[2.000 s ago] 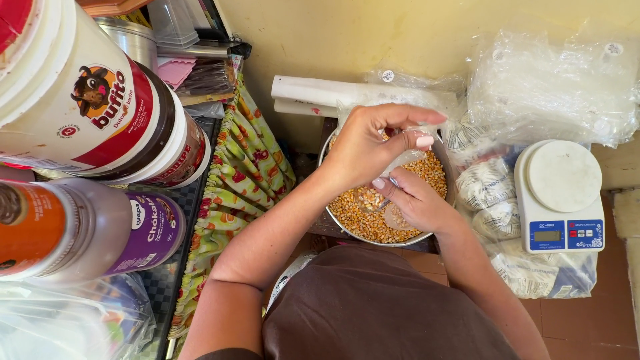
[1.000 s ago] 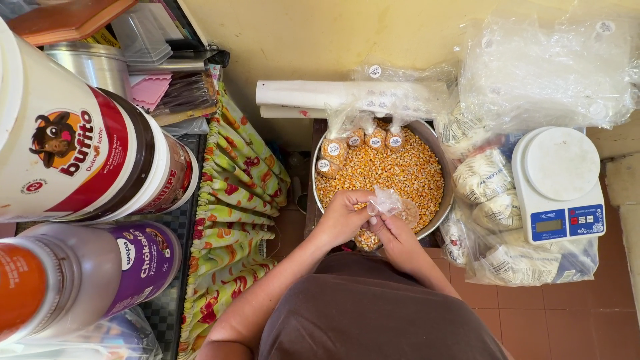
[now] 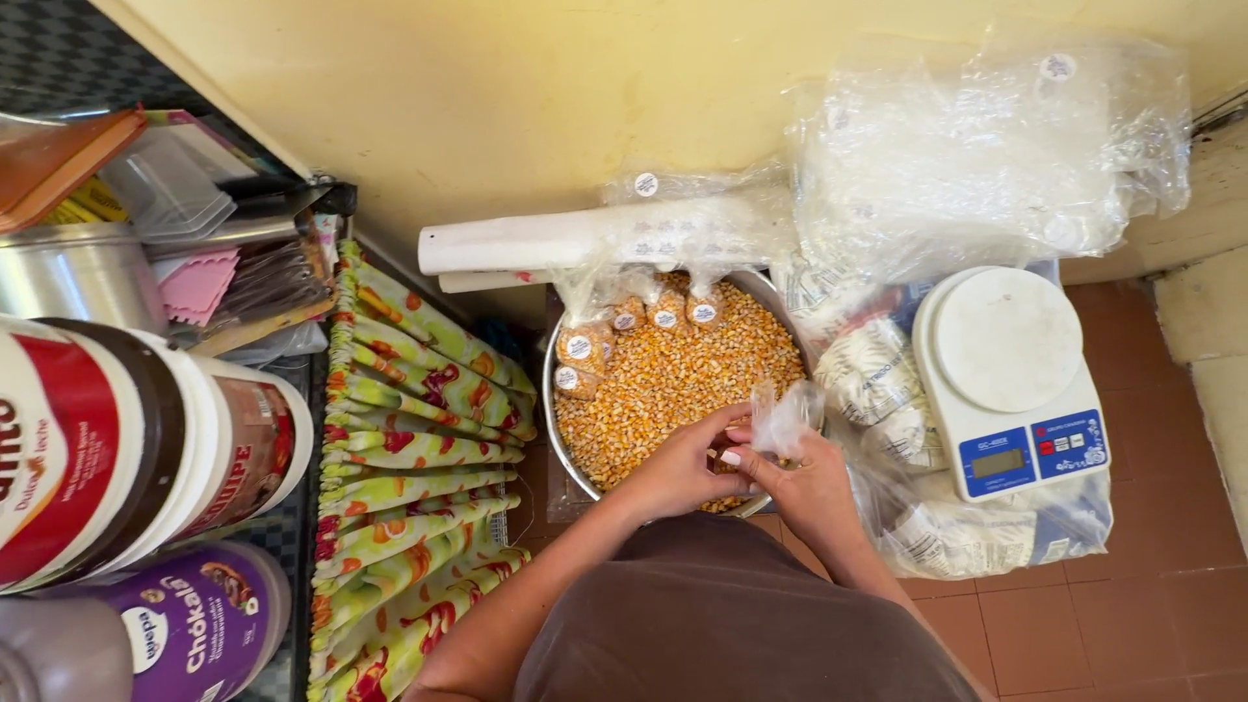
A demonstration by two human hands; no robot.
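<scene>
A round metal bowl (image 3: 554,429) holds loose corn kernels (image 3: 673,390). Over its near right edge, my left hand (image 3: 697,458) and my right hand (image 3: 804,478) meet at a small clear plastic bag (image 3: 783,417). The bag's loose top sticks up between the hands; its lower part is mostly hidden by my fingers, which pinch it. Several small filled bags of corn (image 3: 582,349) with round white stickers lie on the kernels along the bowl's left and far side, their plastic tops upward.
A digital kitchen scale (image 3: 1009,331) rests on plastic-wrapped packages (image 3: 877,380) at the right. Behind the bowl lie a white plastic roll (image 3: 546,239) and clear plastic bags (image 3: 965,146). A fruit-print curtain (image 3: 419,468) hangs at the left, beside large tubs (image 3: 88,448) and a purple-labelled container (image 3: 210,624).
Both hands have moved rightward over the bowl from its near edge, with the small bag still between them. The view has shifted.
</scene>
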